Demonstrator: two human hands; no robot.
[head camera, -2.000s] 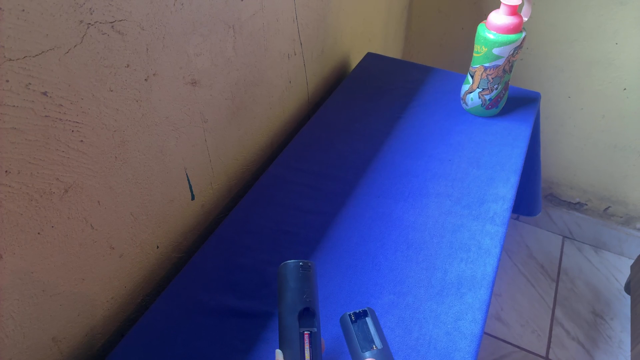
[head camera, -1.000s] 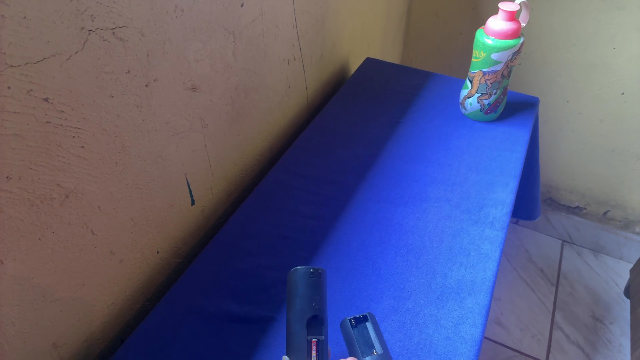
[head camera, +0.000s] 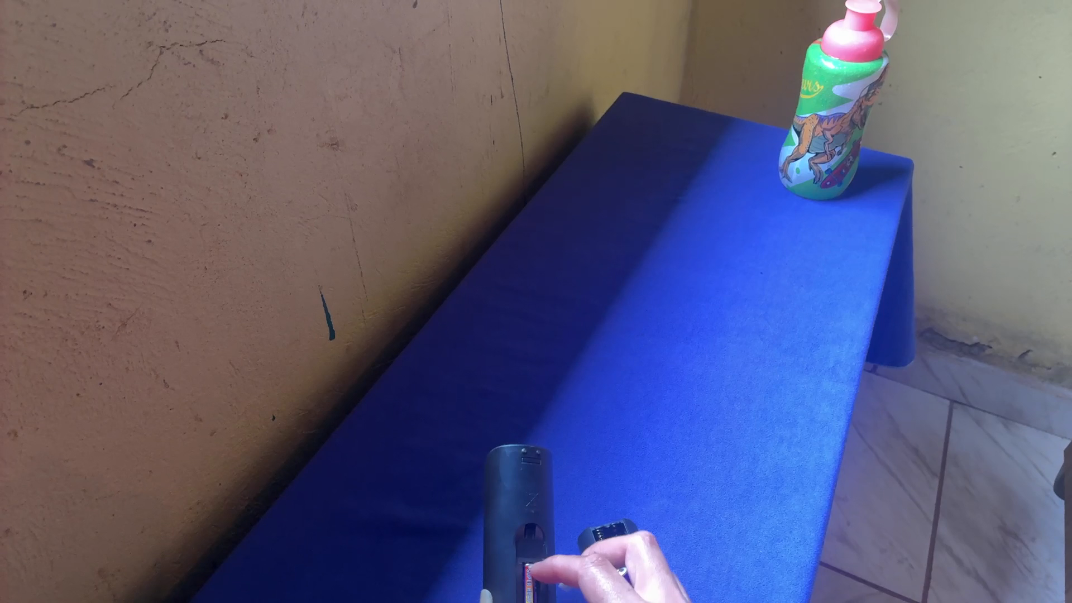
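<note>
A black remote control (head camera: 512, 502), its battery compartment uncovered, is at the bottom centre with a battery (head camera: 529, 582) in the compartment. My right hand (head camera: 615, 569) reaches in from the bottom edge, a fingertip touching the battery. Partly behind that hand is a small black cover (head camera: 605, 533); whether the hand holds it I cannot tell. Of my left hand (head camera: 486, 596) only a fingertip shows, at the remote's left edge; the rest is cut off by the frame.
A blue cloth (head camera: 712, 352) covers the long table. A green plastic bottle with a pink cap (head camera: 825, 126) stands at its far right end. A cracked wall (head camera: 209, 251) runs along the left side, and marble-look floor tiles (head camera: 888, 477) lie to the right.
My right hand has come into view over the compartment, its fingertip now at the battery. It now partly hides the black cover, which showed more fully before.
</note>
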